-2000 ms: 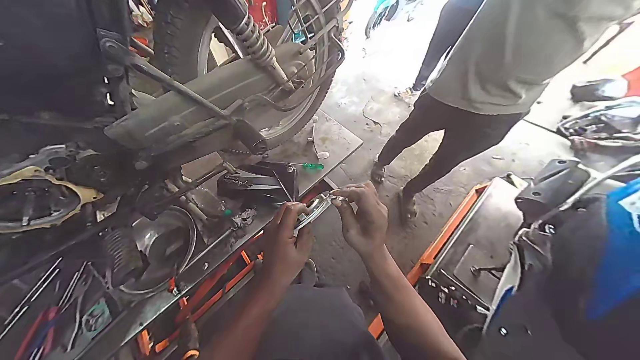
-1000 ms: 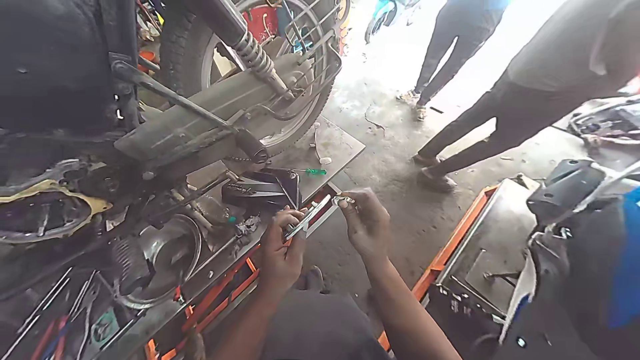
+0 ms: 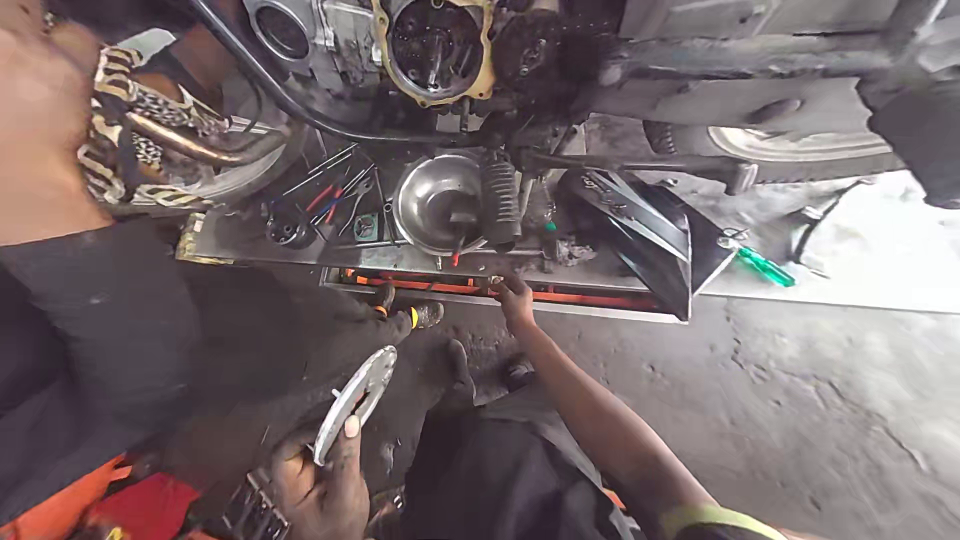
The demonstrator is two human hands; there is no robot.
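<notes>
My left hand [image 3: 322, 476], low in the head view, grips a round metal plate [image 3: 356, 405] by its lower edge, the plate tilted nearly on edge. Farther ahead my right hand [image 3: 514, 296] reaches to the front edge of the metal bench, its fingers bent round a small metallic piece [image 3: 495, 280] that is mostly hidden. A steel bowl [image 3: 435, 202] stands on the bench just beyond it. Above, the motorcycle engine [image 3: 435, 52] shows an uncovered round opening with a tan gasket round its rim.
Pliers [image 3: 360, 199] and other hand tools lie left of the bowl. A black body panel [image 3: 637, 232] and a green-handled screwdriver [image 3: 765, 266] lie to the right. An orange-framed tray [image 3: 592, 309] runs under the bench edge. Another person's leg [image 3: 97, 360] is close at left.
The view has swung strongly toward the engine and bench. My hands, earlier close together at the metal part, are now apart; the left keeps the plate while the right is at the bench edge.
</notes>
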